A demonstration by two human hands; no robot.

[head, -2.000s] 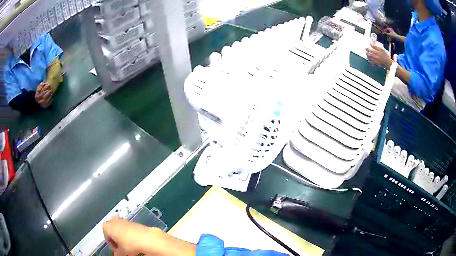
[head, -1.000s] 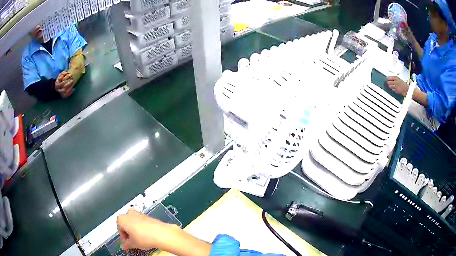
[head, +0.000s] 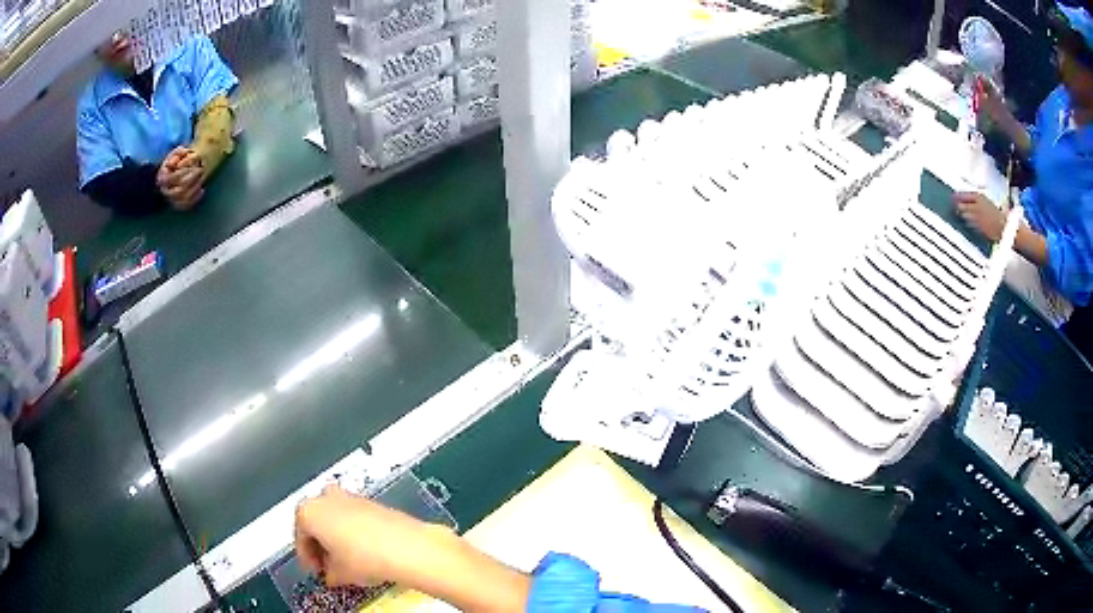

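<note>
My bare left hand (head: 342, 539) reaches in from the bottom edge, with a blue sleeve at the wrist. Its fingers bend down over the shallow clear screw box (head: 441, 493). The fingertips are hidden, so I cannot tell whether they pinch a screw. Small dark and silvery screws (head: 342, 596) show in the box under the hand. The white work mat (head: 563, 539) with yellow edges lies right of the box, partly under my forearm. My right hand is out of the picture.
A black screwdriver (head: 779, 523) and its cord (head: 689, 557) lie at right. Beyond are an assembled white fan (head: 719, 359), rows of white housings (head: 875, 347) and a dark parts crate (head: 1019, 479). A post (head: 536, 180) stands on the rail. Seated people in blue are at left and right.
The view has shifted, so the scene sits farther right. My left hand stays over the screw box, where more screws now show. The person at right has raised a round white part.
</note>
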